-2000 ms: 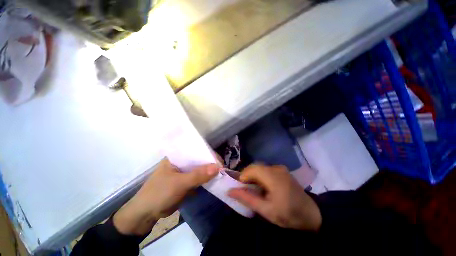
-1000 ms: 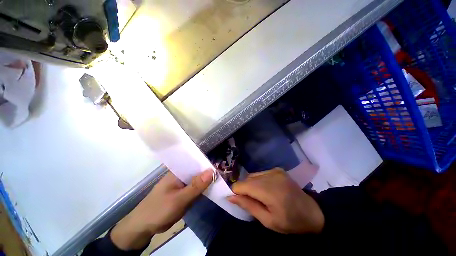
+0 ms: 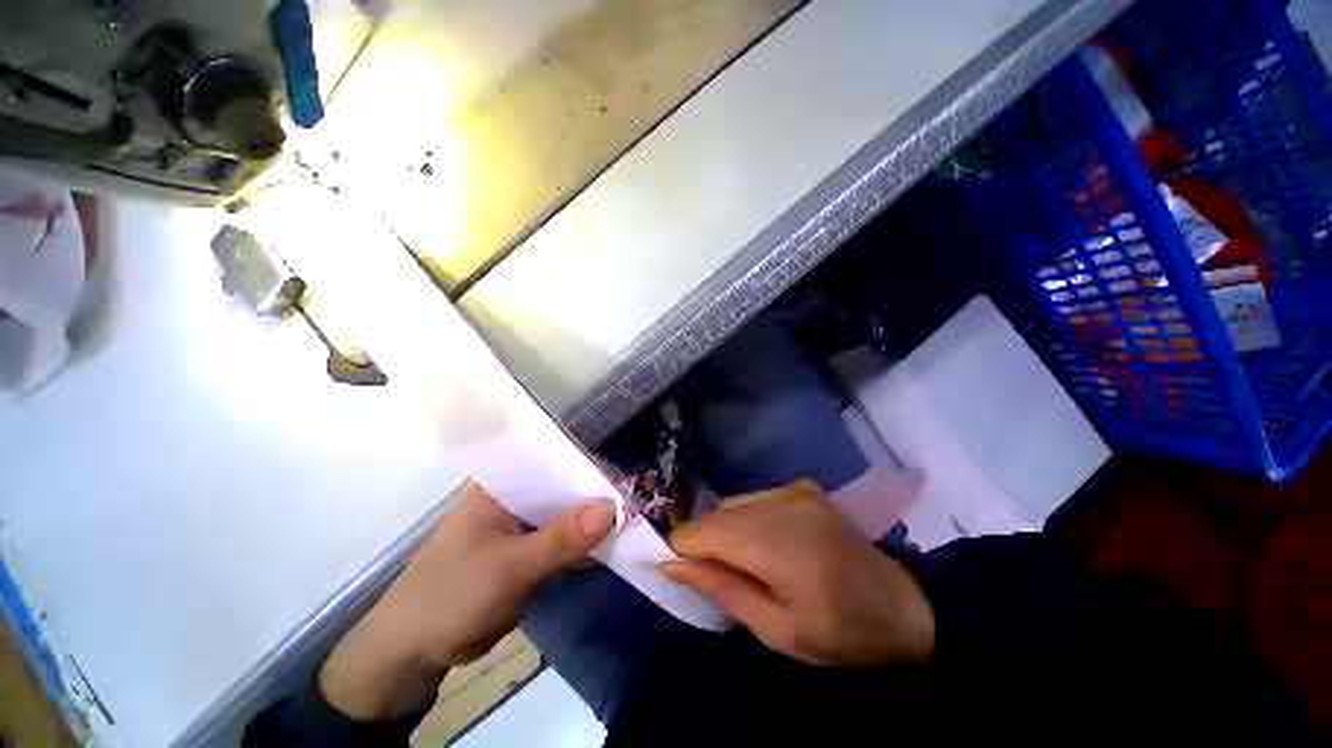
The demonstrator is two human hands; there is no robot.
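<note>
A long pale pink-lilac fabric strip (image 3: pixel 475 387) runs from the bright needle area of the sewing machine (image 3: pixel 132 88) over the table's front edge to my hands. My left hand (image 3: pixel 453 592) holds it at the edge, thumb on top and fingers hidden beneath. My right hand (image 3: pixel 804 573) pinches the strip's edge nearer its lower end, just right of my left thumb. The needle and presser foot are lost in the glare. A small metal guide with a dark arm (image 3: pixel 314 325) lies flat left of the strip.
White table with a ruler-marked grey front edge (image 3: pixel 818 227). A pale fabric heap (image 3: pixel 41 285) lies at the far left. A blue plastic basket (image 3: pixel 1242 365) with red and white items stands at right. Pale flat panels (image 3: pixel 986 417) lie below the table edge, beyond my right hand.
The view has shifted slightly and sharpened since the first frame. The strip edge, folded open between my hands at first, now lies flatter. Both hands keep their hold at nearly the same place.
</note>
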